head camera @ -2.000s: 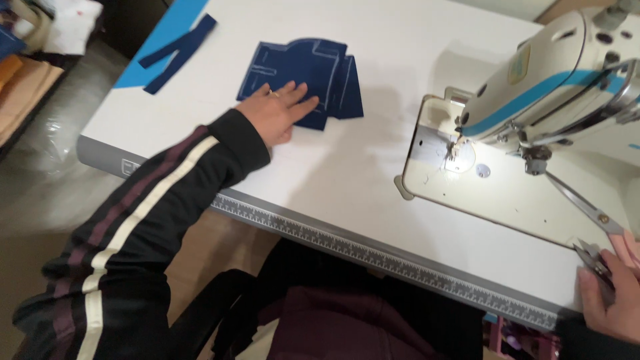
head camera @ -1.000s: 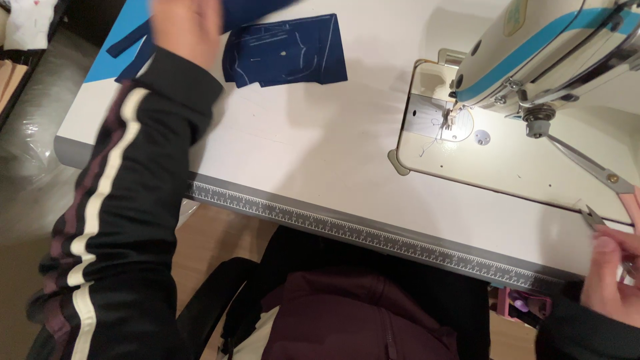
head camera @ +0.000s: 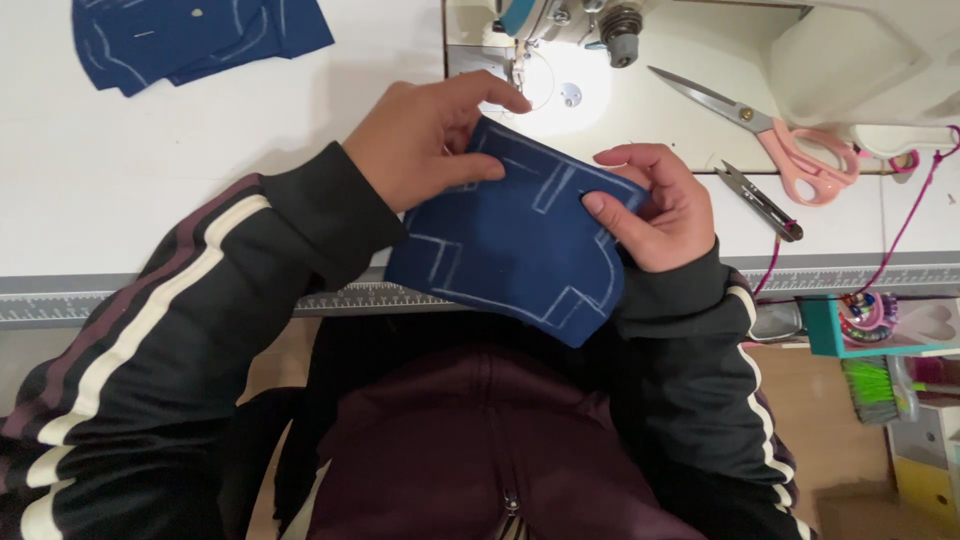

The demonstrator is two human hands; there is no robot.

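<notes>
A navy fabric piece (head camera: 517, 240) with white chalk lines spans both hands over the table's front edge. My left hand (head camera: 439, 139) pinches its upper left corner between thumb and fingers. At the upper right corner, my right hand (head camera: 656, 206) holds the cloth, thumb on top and fingers behind. Just beyond the cloth is the presser foot (head camera: 519, 64) of a sewing machine, its needle area brightly lit. More chalk-marked navy pieces (head camera: 187, 37) lie at the upper left of the table.
Pink-handled fabric scissors (head camera: 799, 154) lie on the machine bed at right, with thread snips (head camera: 759, 201) nearer me. A measuring tape strip (head camera: 360, 298) runs along the table edge. Below the edge at right hangs a teal-edged tray (head camera: 821, 326); a brush (head camera: 870, 386) is under it.
My left hand has come from the pieces at the left to the machine front with one piece. My right hand has left the snips and now holds that piece too. The view has shifted right.
</notes>
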